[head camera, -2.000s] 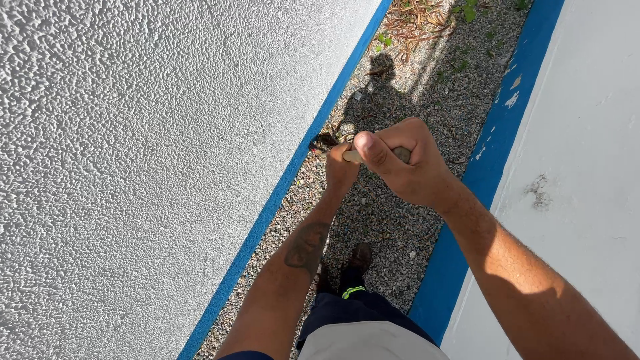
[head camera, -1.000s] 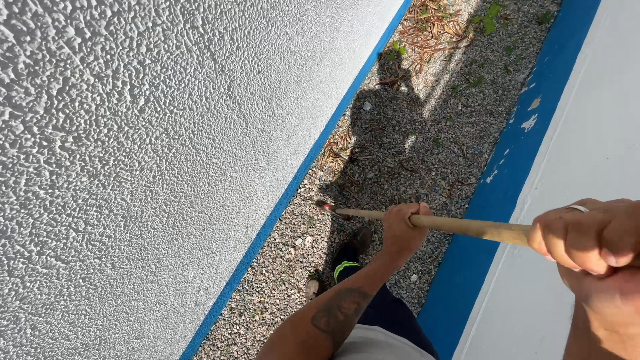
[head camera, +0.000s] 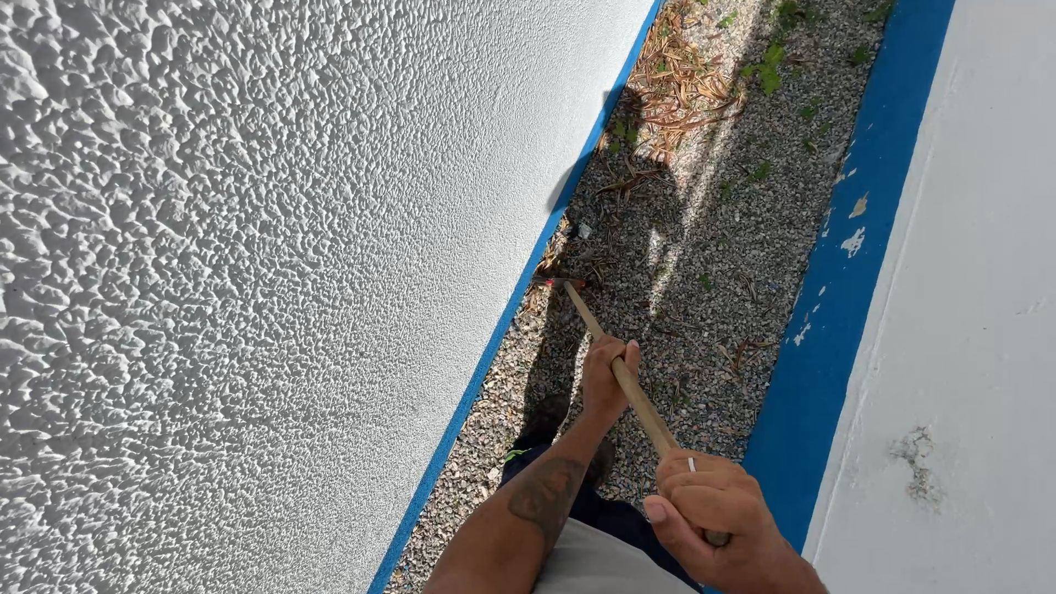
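Both my hands grip one long wooden handle, which slants from the lower right up to the left. Wrapped around its middle is my left hand. Near the handle's butt end, my right hand, with a ring on one finger, is closed on the wood. At the far end a small red and dark tool head lies on the gravel beside the blue base of the textured wall; its exact kind cannot be told. Dry leaves lie around that head.
A rough white wall rises on the left, and a smooth white wall with a blue band on the right. Between them runs a gravel strip with dry leaves and small green weeds. My shoes stand on the gravel below.
My right hand has come down and inward from the far right, still on the handle. The handle has swung from nearly level to a steep slant.
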